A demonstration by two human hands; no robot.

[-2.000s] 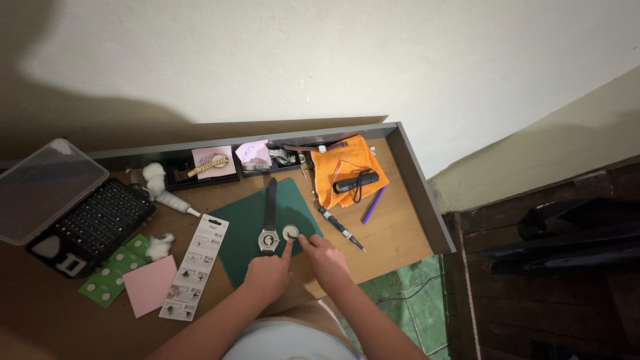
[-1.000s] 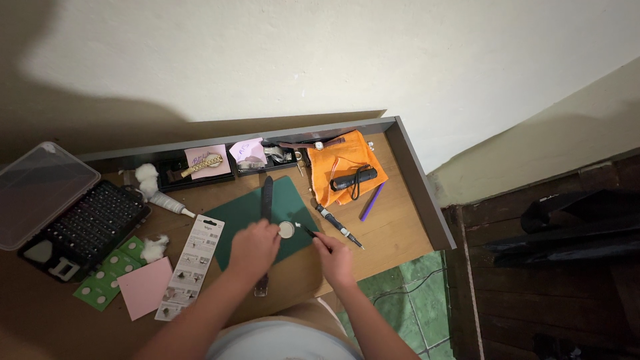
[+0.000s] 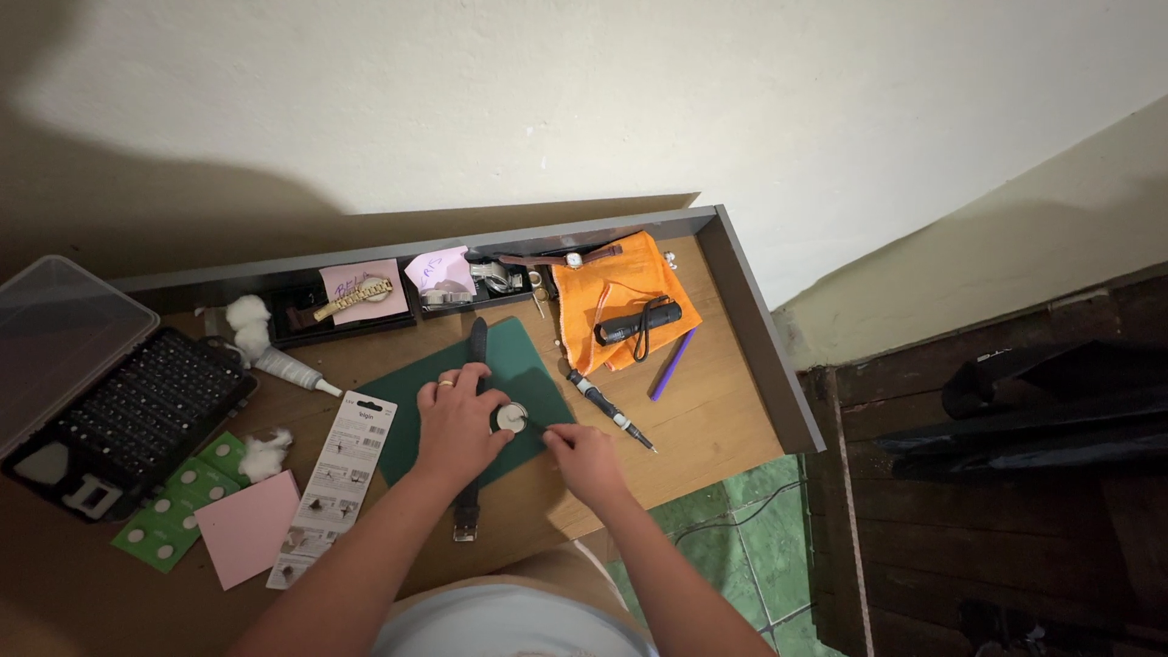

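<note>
My left hand [image 3: 463,422] rests over a wristwatch with a dark strap [image 3: 479,343], covering most of the watch. Its thumb and a finger lie beside a small round silvery piece [image 3: 512,418], possibly a watch case back. From the right, my right hand [image 3: 581,456] pinches a thin dark tool [image 3: 537,426], whose tip reaches the round piece. Under both lies a green cutting mat [image 3: 527,367]. The strap's buckle [image 3: 465,532] shows below my left hand. A precision screwdriver [image 3: 611,411] lies on the wood to the right.
An orange cloth [image 3: 584,319] holds a black flashlight [image 3: 637,323]; a purple stick [image 3: 673,365] lies beside it. Watches fill black trays [image 3: 411,315] along the raised rim. At left are a bit case [image 3: 151,411], a glue tube [image 3: 290,370], button-cell packs [image 3: 178,511], pink notes [image 3: 248,529] and a printed card [image 3: 333,493].
Two seconds ago both index fingers touched near the round piece, with the watch face showing. Since then my right hand has taken hold of the thin tool, and my left hand has come over the watch.
</note>
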